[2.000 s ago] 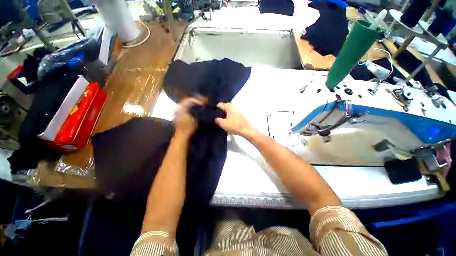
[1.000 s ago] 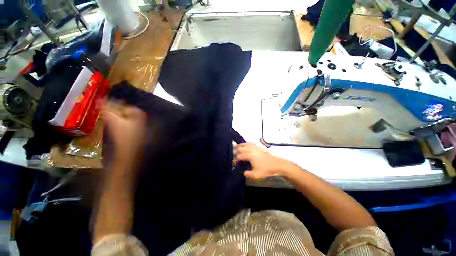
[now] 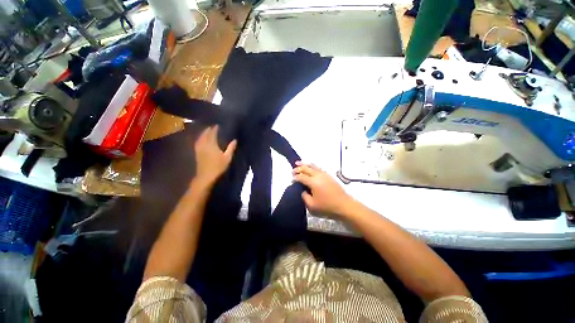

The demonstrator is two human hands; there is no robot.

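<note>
A dark, limp garment piece (image 3: 261, 82) lies spread on the white sewing machine table and hangs over its front edge. A narrow dark strip (image 3: 285, 147) runs from it to my right hand. My left hand (image 3: 213, 154) lies on the cloth with thumb and fingers apart, not visibly pinching it. My right hand (image 3: 315, 188) holds the end of the strip between its fingertips, left of the machine bed. The white and blue sewing machine (image 3: 473, 126) stands to the right; no cloth is under its needle area.
A red and white box (image 3: 129, 121) sits on the tape-covered wooden side table (image 3: 208, 47) at left. A green cone (image 3: 429, 31) stands on the machine head. A flat black object (image 3: 533, 202) lies at the machine's front right. A blue crate (image 3: 25, 211) is at far left.
The cloth was bunched between both hands, then opened out over the table. My left hand has moved from the far left in toward the middle. A strip now shows at my right fingertips.
</note>
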